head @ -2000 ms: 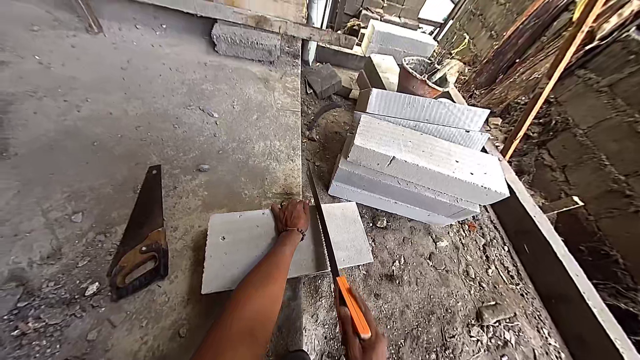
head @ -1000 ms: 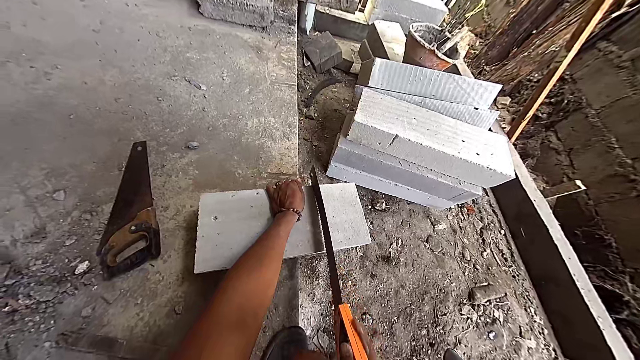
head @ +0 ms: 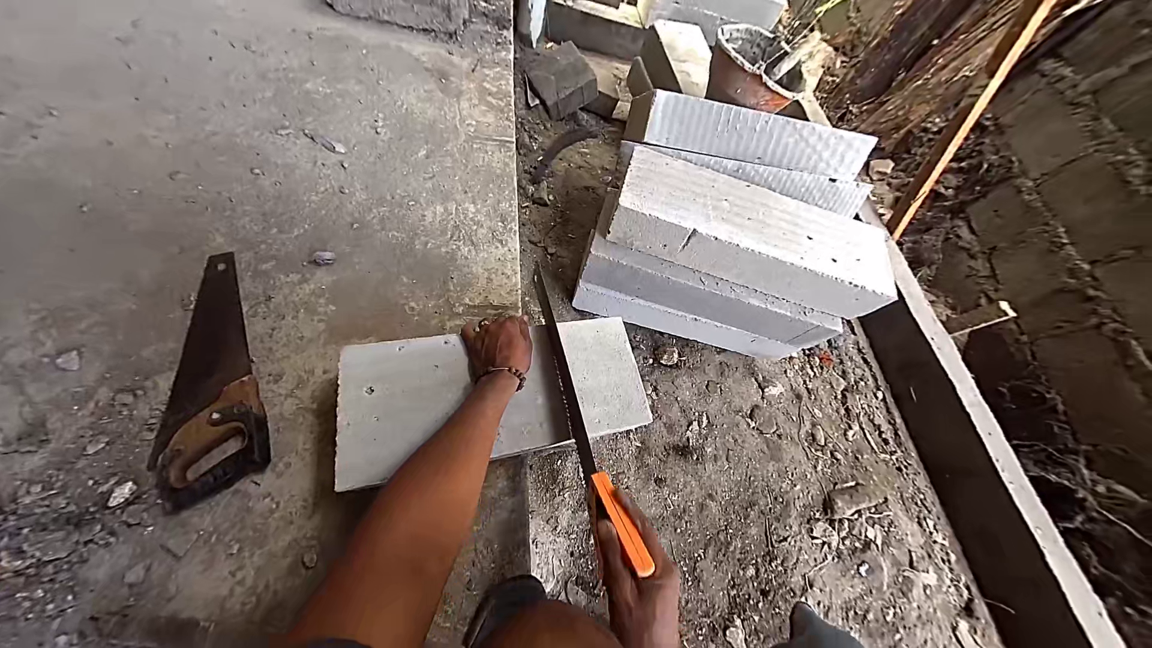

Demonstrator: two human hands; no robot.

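Note:
A light grey aerated concrete block (head: 405, 396) lies flat across the edge of the concrete slab, its right end out over the soil. My left hand (head: 500, 349), with a beaded bracelet at the wrist, presses on the block near its far edge, just left of the blade. My right hand (head: 641, 576) is closed round the orange handle of a hand saw (head: 576, 418). The saw's dark blade lies across the block, its tip past the far edge. How deep the blade sits in the block cannot be seen.
A second hand saw with a wooden handle (head: 211, 396) lies on the slab at left. Several pale blocks (head: 747, 225) are stacked on the soil at right, with a mortar-stained bucket (head: 751, 67) behind. A low concrete edge (head: 999, 486) runs down the right side.
The orange-handled saw has shifted back and forth along its line across the block. My left hand stays on the block. The view has tilted down somewhat.

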